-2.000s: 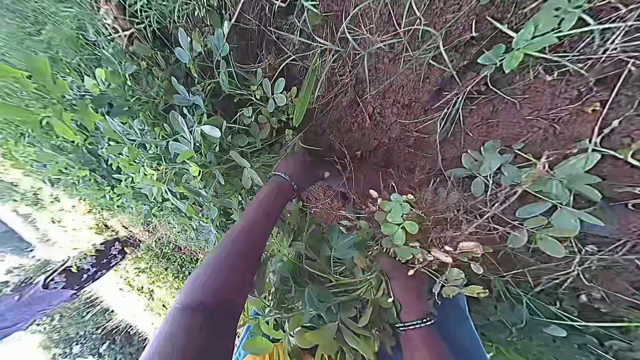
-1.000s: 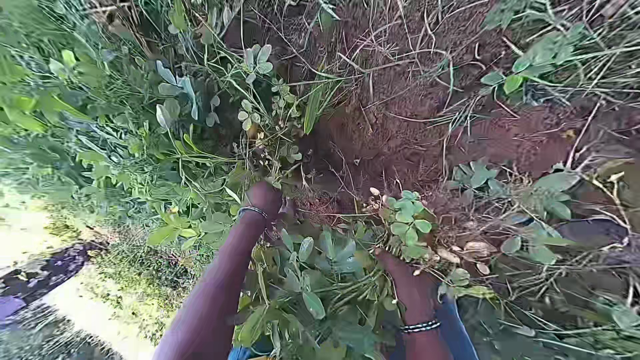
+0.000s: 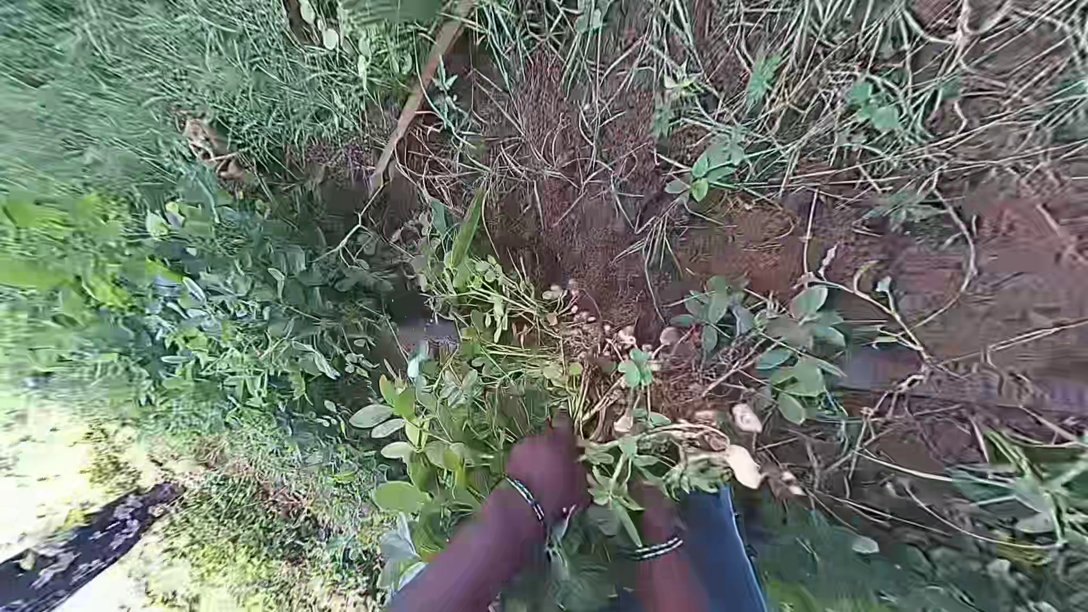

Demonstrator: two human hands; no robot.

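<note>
My left hand (image 3: pixel 548 472), with a beaded bracelet at the wrist, is closed around the stems of a leafy peanut plant (image 3: pixel 493 374). Its roots and pale pods (image 3: pixel 744 466) lie toward the right, some of them over the soil. Close on the right is my right hand (image 3: pixel 654 510), also with a bracelet; leaves of the bunch cover most of it, and it holds the gathered plants. The fingertips of both hands are hidden among leaves.
Reddish soil (image 3: pixel 595 246) with dry grass stems spreads ahead. Dense green plants (image 3: pixel 255 314) stand at the left. A low leafy plant (image 3: pixel 799 340) grows at the right. A brown stick (image 3: pixel 421 93) slants near the top. Blue clothing (image 3: pixel 722 552) shows below.
My left hand has moved right and nearer to my right hand, with plant stems in it. More pods and roots show beside the bunch. The view has shifted.
</note>
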